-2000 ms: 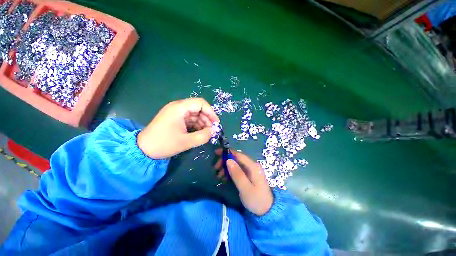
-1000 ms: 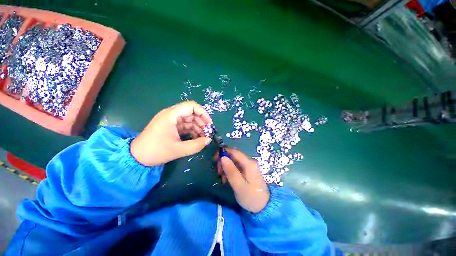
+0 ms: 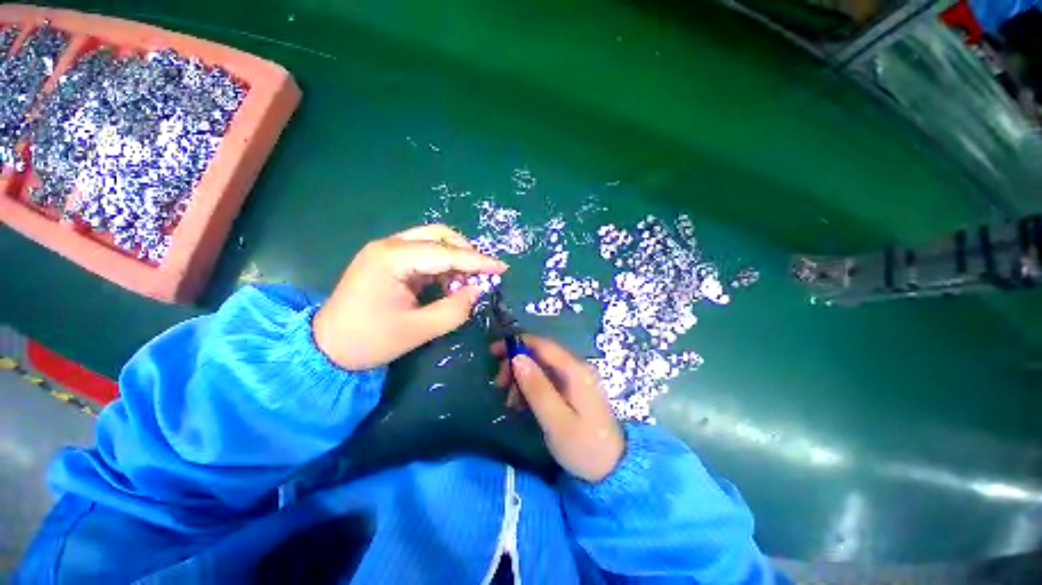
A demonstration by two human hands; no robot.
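Observation:
My left hand [image 3: 394,299] pinches a small silvery part [image 3: 485,281] between thumb and fingertips. My right hand [image 3: 562,406] is closed around side cutters [image 3: 510,331] with blue handles and dark jaws. The jaws point up at the silvery part, near or touching it; I cannot tell whether they are closed on it. A small loose cluster of silvery parts [image 3: 501,226] lies just beyond my left fingertips. A denser pile of silvery parts [image 3: 646,299] lies right of it, beyond my right hand. Thin pale slivers [image 3: 442,361] lie below my left hand.
A salmon-orange compartment tray [image 3: 234,189] full of silvery parts stands at the left on the green work surface [image 3: 377,103]. A grey bar with dark bands [image 3: 914,269] reaches in from the right. A metal frame [image 3: 914,69] is at the far right corner.
My left fingers have closed in more around the silvery part, and the cutters have shifted slightly at it. The whole view has shifted a little; the piles look the same.

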